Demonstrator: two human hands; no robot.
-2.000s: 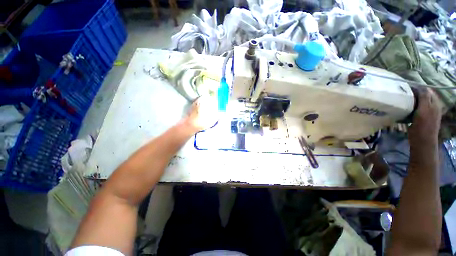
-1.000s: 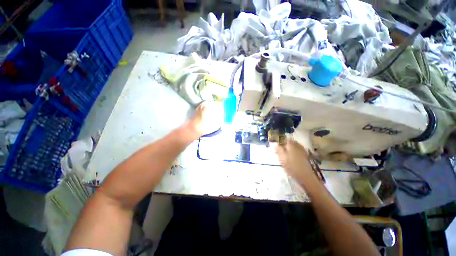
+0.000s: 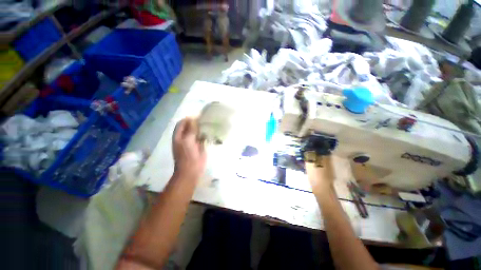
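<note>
My left hand (image 3: 188, 145) holds a khaki fabric piece (image 3: 216, 122) above the left part of the white machine table (image 3: 163, 153). My right hand (image 3: 319, 167) is at the needle area of the off-white sewing machine (image 3: 385, 145), just below the brass-coloured attachment (image 3: 315, 157). Its fingertips are blurred and partly hidden, so I cannot tell if it holds something. The slim blue part (image 3: 271, 128) hangs left of the needle. Dark red snips (image 3: 358, 199) lie on the table right of my right hand.
Blue crates (image 3: 134, 105) stand at the left with white-grey pieces. Khaki panels (image 3: 113, 216) hang at the table's left edge. White-grey fabric (image 3: 337, 71) is heaped behind the machine. A small tin (image 3: 433, 225) sits at the right table edge. Thread cones (image 3: 419, 18) stand at upper right.
My left hand has moved left, away from the needle, with the khaki piece. My right hand went from the handwheel to the needle area and remains there. The view has shifted.
</note>
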